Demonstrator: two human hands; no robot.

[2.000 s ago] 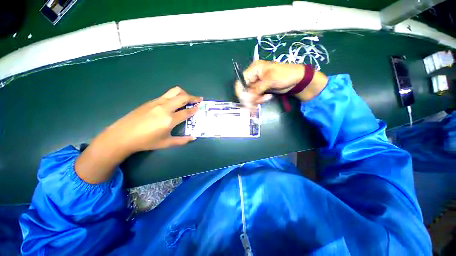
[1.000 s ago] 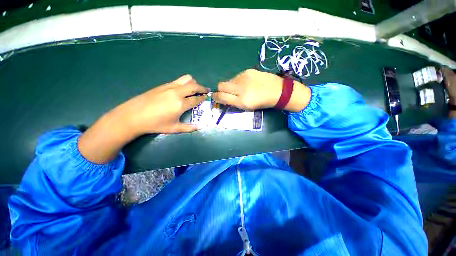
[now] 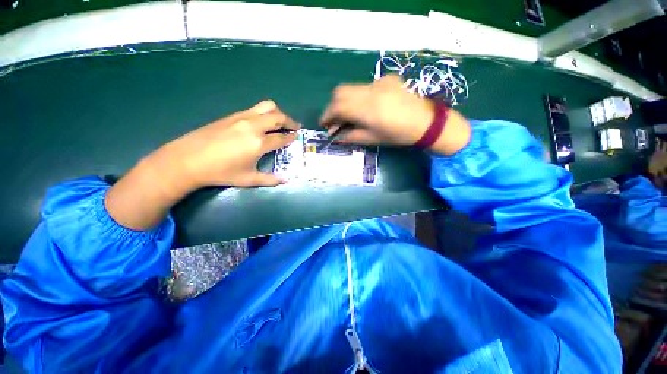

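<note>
An opened phone chassis (image 3: pixel 333 166) lies flat on the dark green mat, its long side across my view, its inside bright and washed out. A small orange patch shows near its upper left part. My left hand (image 3: pixel 230 150) holds the phone's left end, with fingers on the upper corner and thumb at the lower edge. My right hand (image 3: pixel 377 113), slightly blurred and with a red wristband (image 3: pixel 434 126), is over the phone's upper edge. It holds a slim dark tool (image 3: pixel 336 134) pointing down at the phone; the exact tip contact is unclear.
White cables (image 3: pixel 439 80) lie piled beyond my right hand. A black phone (image 3: pixel 559 130) and pale stacked blocks (image 3: pixel 611 109) lie at the right. A white rail (image 3: pixel 307 27) curves along the mat's far edge. Another person's hand (image 3: pixel 658 159) and blue sleeve show at the right edge.
My right hand has lifted slightly and moved right, away from my left fingertips, uncovering more of the phone's upper part. My left hand stays at the phone's left end. The whole view has shifted slightly.
</note>
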